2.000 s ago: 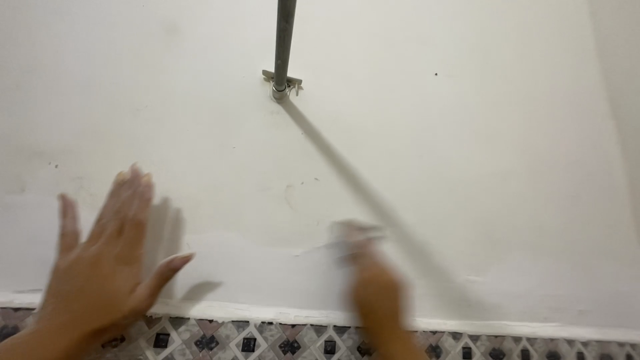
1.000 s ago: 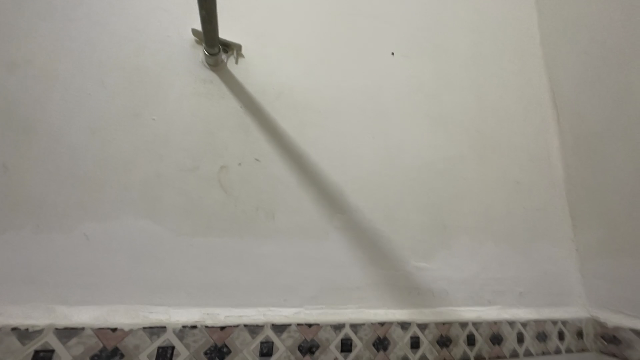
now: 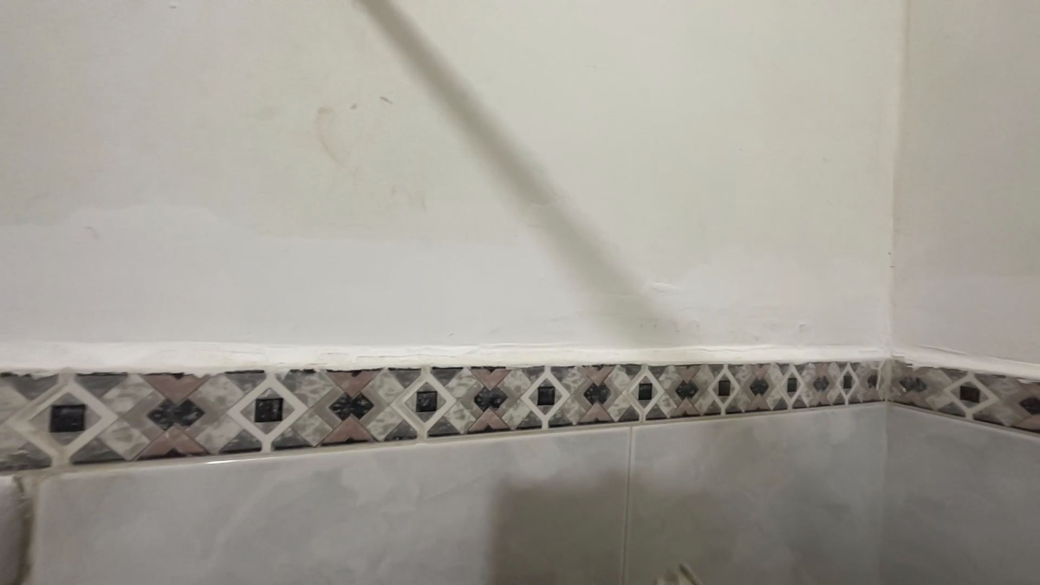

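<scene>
Neither my left hand nor my right hand is in view. A painted wall fills the upper part, cream above, with a whiter band along its lower part. Small marks and a faint curved stain show on the cream area at the upper left. Below the white band a rough white ledge runs above a patterned border of tiles with dark squares and diamonds. Grey marbled wall tiles lie under that border.
The wall corner stands at the right, where the tile border turns. A long diagonal shadow crosses the painted wall. Part of a pale object, too little shown to name, pokes in at the bottom edge. Another pale edge shows at the lower left.
Both hands, at the wall two seconds ago, have left the view. The view has moved down; the metal pipe at the top is out of sight and the grey tiles now show.
</scene>
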